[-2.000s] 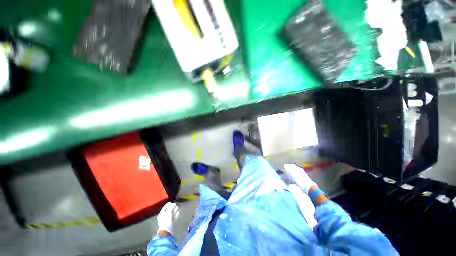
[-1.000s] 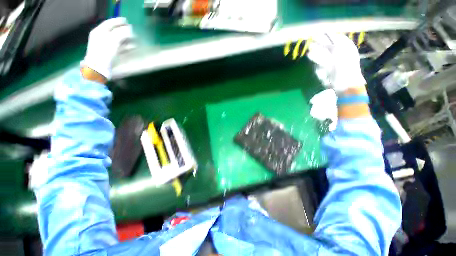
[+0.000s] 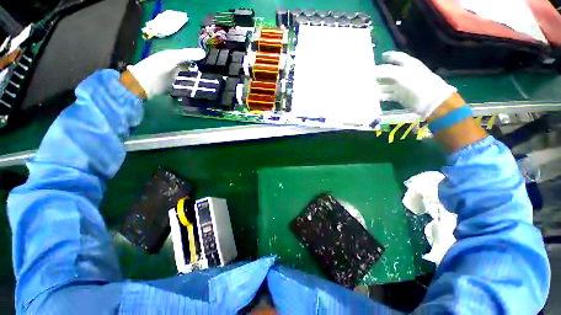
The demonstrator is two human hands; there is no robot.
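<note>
A power PCB assembly (image 3: 264, 77) lies on the raised green shelf at the back of the bench. It has orange-copper coils, black parts on its left, a row of round capacitors along its far edge and a large white plate on its right. My left hand (image 3: 163, 69), in a white glove, is at the board's left edge, fingertips on or beside the black parts. My right hand (image 3: 411, 84), also gloved, with a blue wrist strap, is at the white plate's right edge. Both hands take the board between them; some fingertips are hidden.
Below the shelf are a spotted foam pad (image 3: 337, 240) on the bench mat (image 3: 277, 184), a second dark pad (image 3: 155, 210), a white benchtop unit (image 3: 215, 231) and a crumpled cloth (image 3: 430, 212). Black totes, one red-lined (image 3: 473, 37), flank the board. Yellow strips (image 3: 403, 130) hang from the shelf edge.
The view has moved up to the shelf, so the whole board shows. Both hands, apart over the shelf a second ago, are now at the board's two sides.
</note>
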